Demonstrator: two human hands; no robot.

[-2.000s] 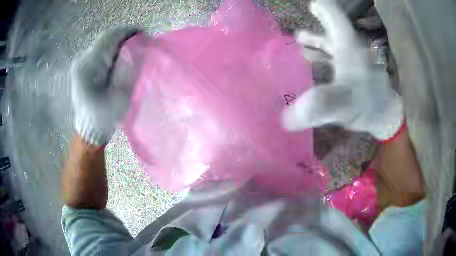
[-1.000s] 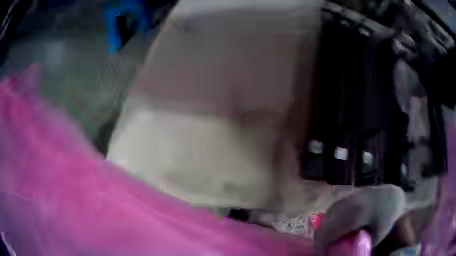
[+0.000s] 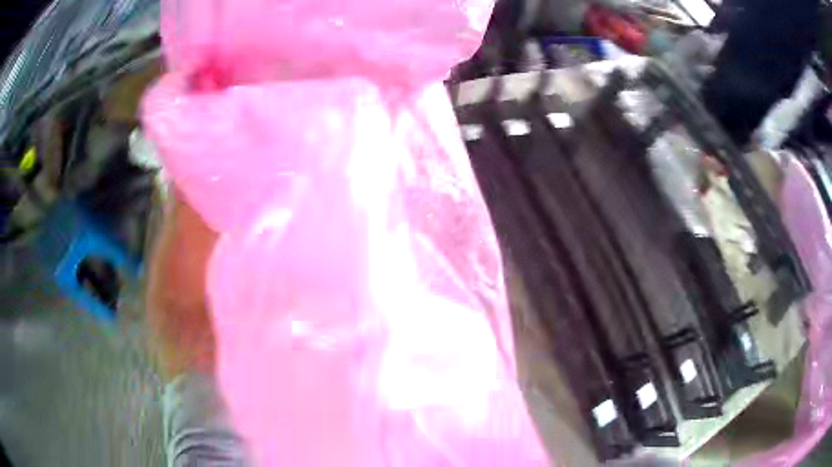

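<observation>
A large glossy pink plastic bag [image 3: 301, 255] hangs in front of the camera and fills the left and middle of the view, pinched narrower near its top. My left forearm shows behind its left edge; a small white patch, likely the glove of my left hand [image 3: 144, 149], shows above it. The bag hides the rest of that hand, so its grip cannot be told. My right hand is not in view. Long black parts [image 3: 584, 246] lie side by side on the beige-covered table [image 3: 547, 401], right of the bag, with white labels near their ends.
Clear crumpled film [image 3: 680, 182] lies among the black parts. A large open pink bag [image 3: 816, 401] stands at the table's right side. A blue stool [image 3: 87, 264] is on the grey floor at left. A person's dark clothing [image 3: 762, 64] shows at upper right.
The view has turned. The pink bag, earlier low at left, now stands upright across the middle. The stool shows lower at left. My right glove, earlier at lower right, is gone from view.
</observation>
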